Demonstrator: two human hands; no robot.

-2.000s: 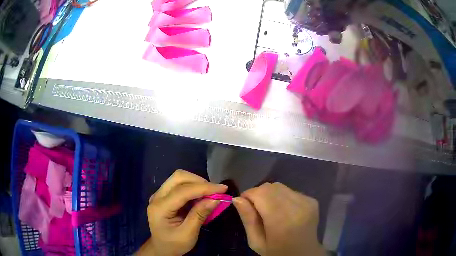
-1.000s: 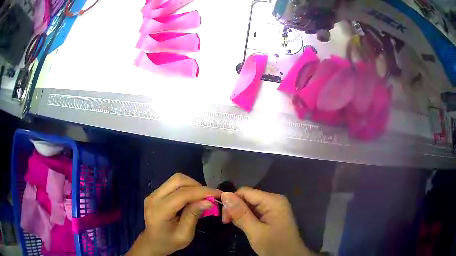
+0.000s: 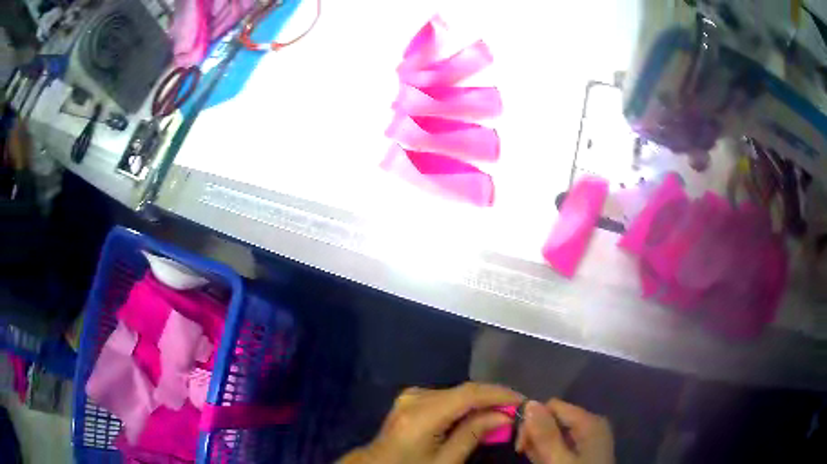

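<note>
A small pink sewn piece (image 3: 499, 433) is pinched between my hands over my lap, below the table edge. My left hand (image 3: 444, 424) holds it from the left. My right hand (image 3: 564, 433) meets it with thumb and forefinger; a thin dark thing shows between the fingertips, too small to name. The fingers hide most of the piece. On the white table, several curved pink pieces lie fanned in a column (image 3: 458, 145). One pink piece (image 3: 577, 227) lies apart, left of a pink heap (image 3: 716, 254) near the machine.
A blue perforated basket (image 3: 234, 335) with pink cloth stands lower left. The sewing machine (image 3: 698, 100) is upper right. Dark-red-handled scissors (image 3: 175, 91), a looped orange-red cord (image 3: 304, 36) and a dark coiled item (image 3: 118, 45) lie on the left. The table's front edge (image 3: 363, 272) runs above my hands.
The view has swung left, so table, basket and hands appear shifted right and lower. My hands still meet at the small pink piece. The fanned pieces and the heap keep their arrangement.
</note>
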